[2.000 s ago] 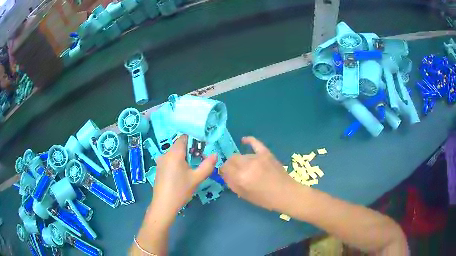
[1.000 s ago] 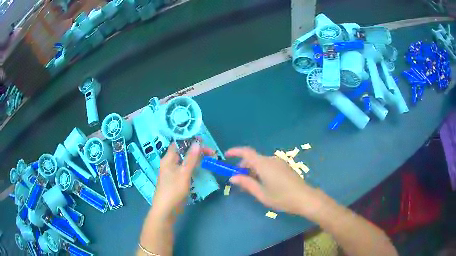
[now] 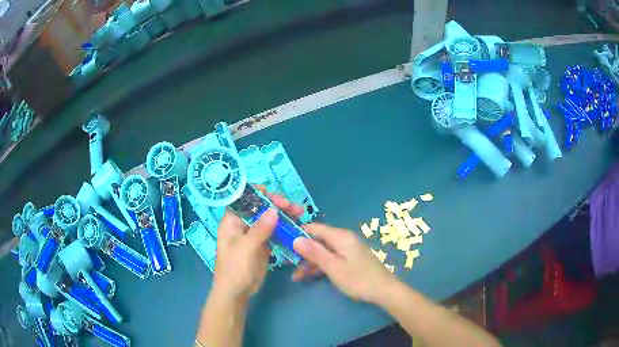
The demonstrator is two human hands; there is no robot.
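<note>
A turquoise fan body (image 3: 216,177) is held in front of me, its round grille up and to the left and its open handle pointing down to the right. A circuit board (image 3: 248,203) shows in the handle below the head. A blue battery (image 3: 284,230) lies in the handle. My left hand (image 3: 246,247) grips the handle near the board, thumb on the battery's upper end. My right hand (image 3: 339,261) holds the handle's lower end, thumb on the battery. Turquoise handle covers (image 3: 282,169) lie behind and beside the fan, partly hidden by it and my hands.
Open fans (image 3: 153,237) with blue batteries are piled left. Yellow foam pads (image 3: 402,227) lie right of my hands. More fan bodies (image 3: 478,88) are heaped upper right, beside loose batteries (image 3: 587,101). A fan (image 3: 96,146) is on the conveyor (image 3: 271,61) beyond the metal edge strip (image 3: 326,101).
The blue battery has gone from my right fingers beside the fan into its open handle. The fan head has moved left and down. The conveyor fan has moved left.
</note>
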